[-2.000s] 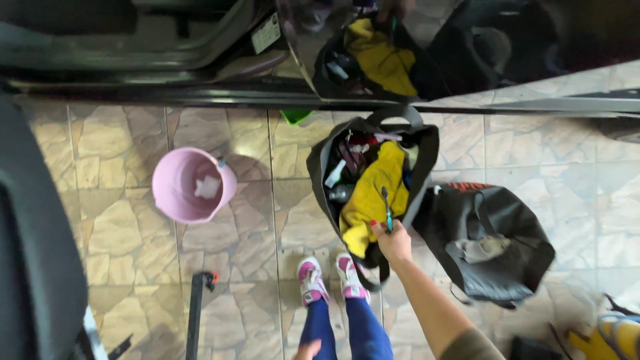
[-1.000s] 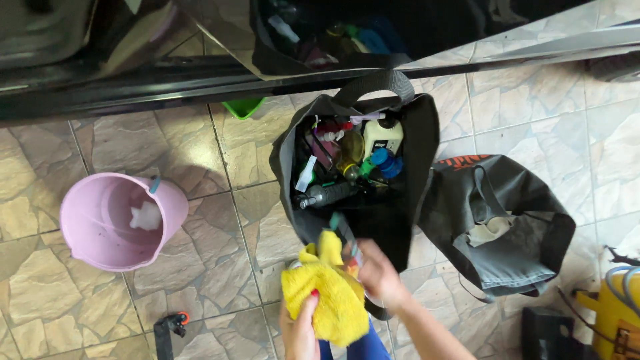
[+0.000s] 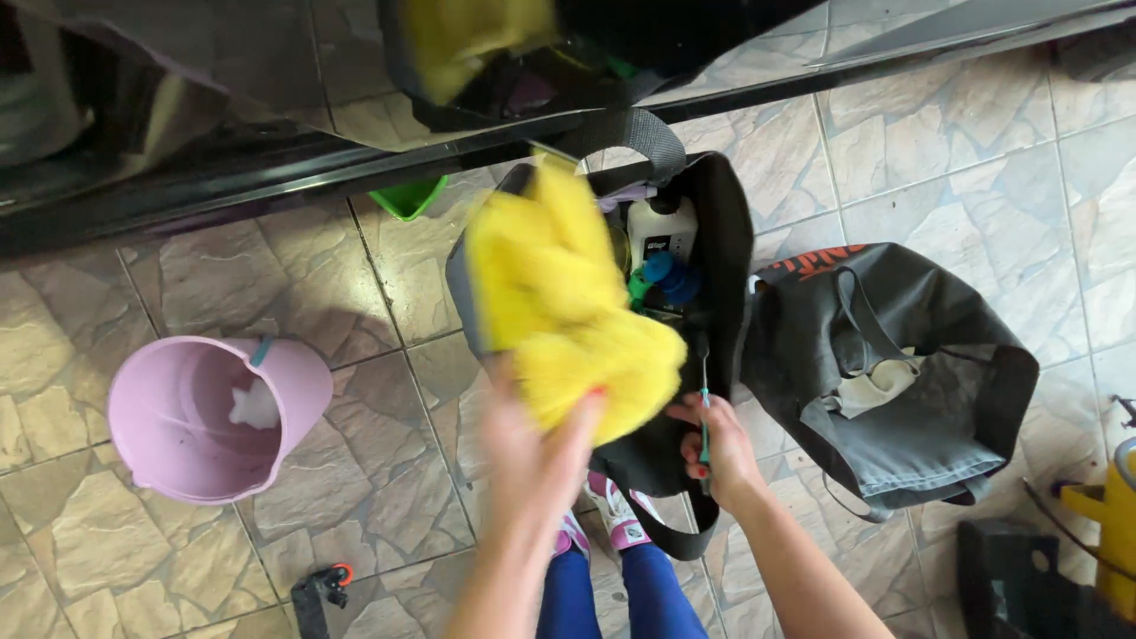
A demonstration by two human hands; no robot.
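My left hand [image 3: 541,435] grips a yellow cloth [image 3: 568,302], blurred by motion and held over the left part of an open black bag [image 3: 723,257]. In my right hand [image 3: 723,444] is a thin tool with a green handle [image 3: 705,426], which I cannot identify further; it lies over the bag's near right part. Inside the bag are a white bottle with a dark label [image 3: 664,226] and a blue-capped item [image 3: 672,277]. The cloth hides the bag's left contents.
A pink bucket [image 3: 306,382] holding a whitish piece stands at left. A second dark bag [image 3: 941,311] with a pale cloth lies at right. A glossy black car's lower edge [image 3: 355,173] runs across the top, near a green container [image 3: 410,197]. Yellow-and-black equipment [image 3: 1114,532] sits lower right.
The yellow cloth lay in the bag two seconds ago and was in my hands over its near edge one second ago. My left hand has moved it forward over the bag.
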